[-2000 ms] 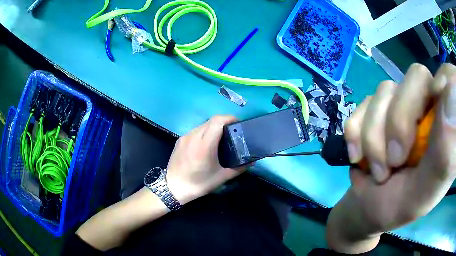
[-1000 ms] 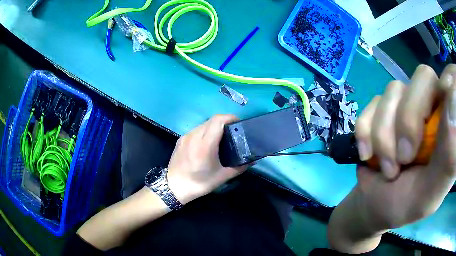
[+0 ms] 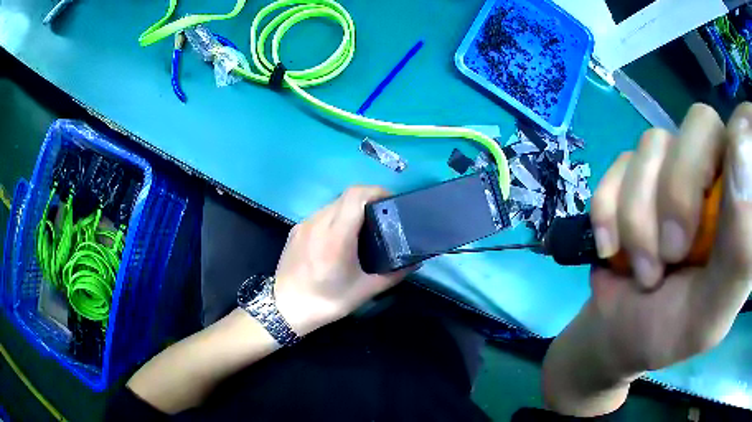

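My left hand (image 3: 334, 247), with a metal watch on the wrist, grips the left end of a black rectangular box (image 3: 441, 218), held tilted over the bench's front edge. A lime-green flat cable (image 3: 396, 128) enters the box's right end and runs back to a coil with a black tie (image 3: 278, 76). My right hand (image 3: 668, 206) is closed around the orange body of an electric screwdriver (image 3: 569, 240) with a black nose. Its thin dark bit reaches left along the box's near side. The bit's tip is hidden or too small to tell.
A blue tray (image 3: 561, 115) of tiny dark screws stands at the back right. Grey-black strips (image 3: 548, 177) lie in front of it. A blue rod (image 3: 392, 78) and blue-handled pliers (image 3: 177, 74) lie on the mat. A blue crate (image 3: 148, 239) with green coils is left of the bench.
My right hand and the screwdriver have moved a little to the right compared with two seconds ago. The box and my left hand have barely moved.
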